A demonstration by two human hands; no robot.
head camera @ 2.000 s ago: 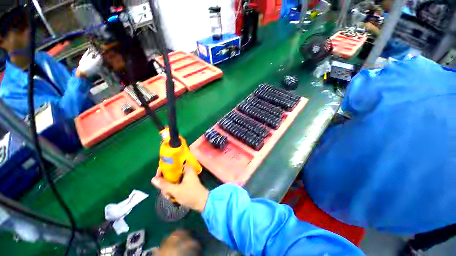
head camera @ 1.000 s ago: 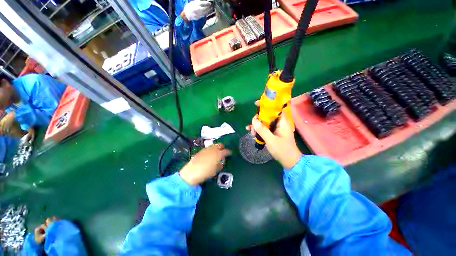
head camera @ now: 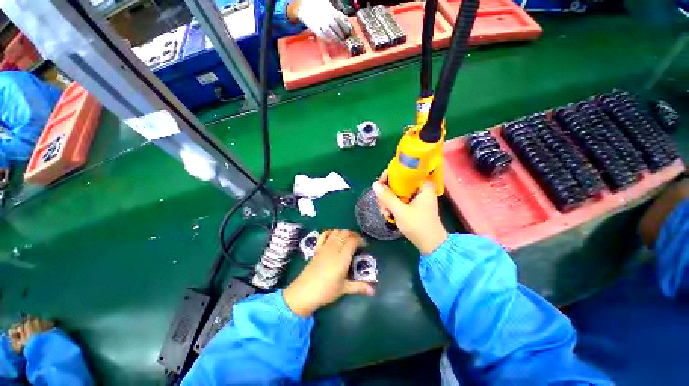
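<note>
My right hand (head camera: 414, 211) is closed around the yellow electric screwdriver (head camera: 414, 162), held upright with its tip over the round grey screw dish (head camera: 374, 215). My left hand (head camera: 332, 268) is low over the bench, thumb and fingers apart around a silvery flanged unit (head camera: 364, 268) with a round dark centre; whether they touch it is unclear. Another silvery unit (head camera: 310, 243) lies just left of my fingers, partly covered by them. The screws in the dish are too small to tell singly.
A row of stacked silvery units (head camera: 276, 255) stands by dark power boxes (head camera: 183, 328) and a looped cord. White scrap (head camera: 321, 185) and two silvery units (head camera: 367, 133) lie beyond. A pink tray (head camera: 506, 215) of black parts is at right. A slanting metal post (head camera: 143, 98) is at left.
My left hand has moved slightly right and down, its thumb now spread beside the unit. The stacked row, earlier hidden by my left arm, now shows. The screwdriver stays over the dish.
</note>
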